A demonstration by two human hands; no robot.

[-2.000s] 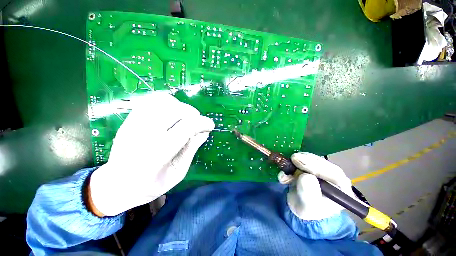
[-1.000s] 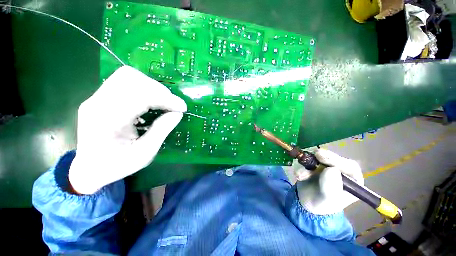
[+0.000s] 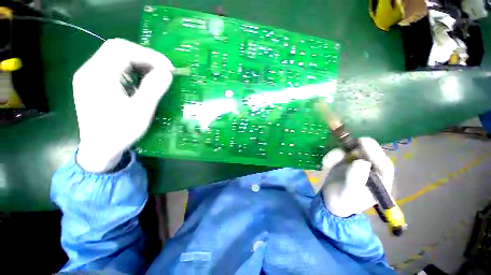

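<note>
The green printed circuit board lies solder side up on the bench, with a bright glare band across it. My left hand, in a white glove, is over the board's left edge with thumb and forefinger pinched on the thin solder wire, which runs off to the upper left. My right hand, also gloved, is at the board's lower right corner and grips the soldering iron. The iron's blurred tip points up-left over the board's right edge.
The green bench top surrounds the board. At the upper right are the yellow iron holder and a black box with white crumpled material. A black box with yellow things is at the left edge. Grey floor with yellow lines shows lower right.
My left hand has moved left and up, away from the board's middle, with the wire. The iron has moved right and is held steeper. The board appears shifted right, and the left box has come into view.
</note>
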